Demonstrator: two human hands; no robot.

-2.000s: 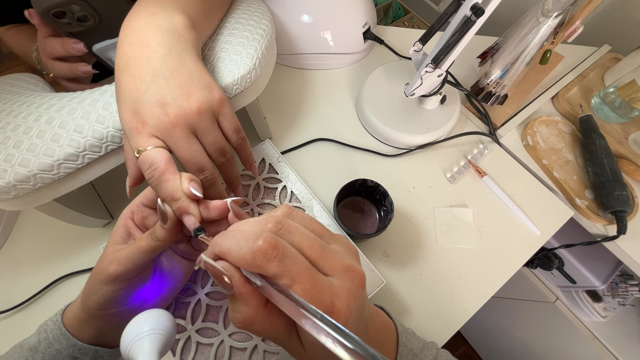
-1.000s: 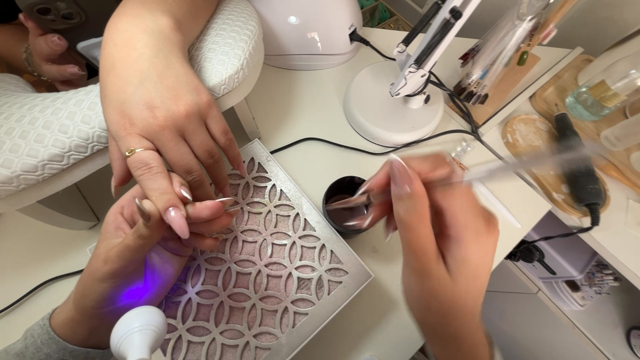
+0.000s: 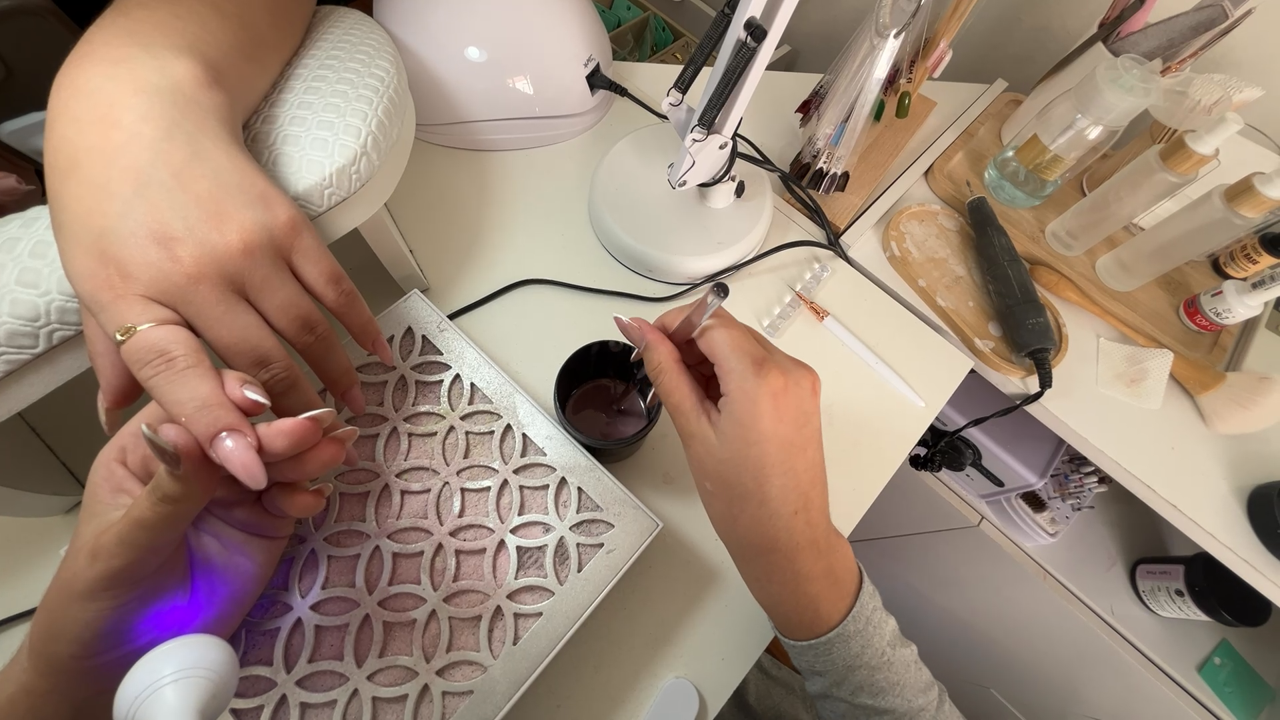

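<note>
My left hand (image 3: 190, 520) holds a finger of another person's hand (image 3: 200, 220) from below; that finger has a glossy pink nail (image 3: 240, 458) and wears a gold ring (image 3: 142, 330). Violet light from a white lamp head (image 3: 180, 680) falls on my left palm. My right hand (image 3: 745, 410) grips a slim clear-handled brush (image 3: 702, 308), its tip down inside a black jar (image 3: 603, 440) of dark, glossy gel. Between both hands lies a silver lattice-topped dust collector (image 3: 450, 520) with a pinkish filter beneath.
A white lamp base (image 3: 680, 215) with a black cable stands behind the jar. To its right lie a thin white brush (image 3: 865, 355) and a clear strip (image 3: 797, 300). A nail drill (image 3: 1010, 280), glass bottles (image 3: 1130, 190) and a wooden tray (image 3: 980, 130) sit on the right-hand surface.
My right hand has moved from the other person's finger over to the black jar, and the brush tip now reaches into it. My left hand still holds the finger.
</note>
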